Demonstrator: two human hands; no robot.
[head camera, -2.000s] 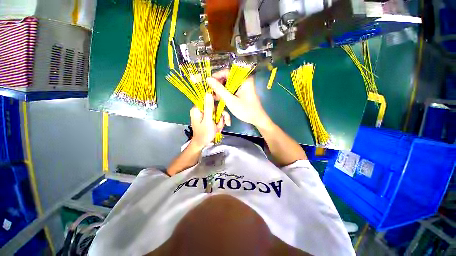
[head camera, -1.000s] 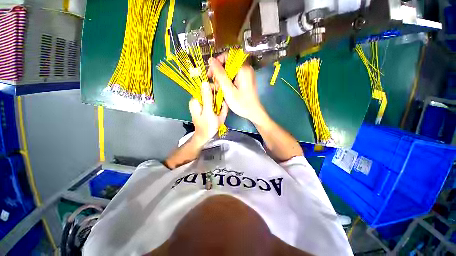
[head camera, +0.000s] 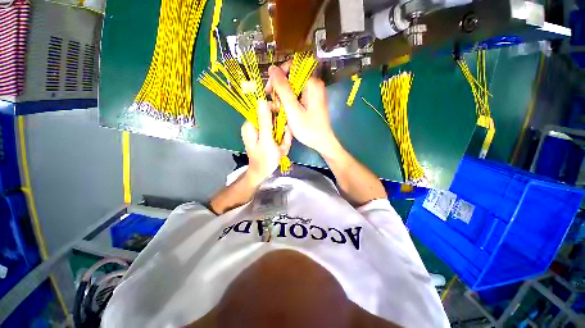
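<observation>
My left hand (head camera: 262, 146) is closed around the lower part of a V-shaped bunch of yellow wires (head camera: 226, 96), whose left arm fans out up and left. My right hand (head camera: 309, 115) grips the right arm of the bunch, its fingers raised beside the front of the grey metal machine (head camera: 346, 25). An orange-brown block (head camera: 294, 25) on the machine is directly above my hands. Pale wire tips lie near the silvery block (head camera: 251, 46). The fingertips of my right hand partly overlap the wires, so single wires there cannot be told apart.
A wide yellow wire bundle (head camera: 168, 64) lies on the green bench (head camera: 128, 70) at left. A smaller bundle (head camera: 399, 125) lies right of my hands, with loose wires (head camera: 476, 83) farther right. A blue plastic bin (head camera: 497, 221) stands at the lower right. A vented cabinet (head camera: 61, 57) is at far left.
The whole view has shifted, so bench and bundles sit slightly farther left and higher. Both hands still hold the wires near the machine, with only small finger movement.
</observation>
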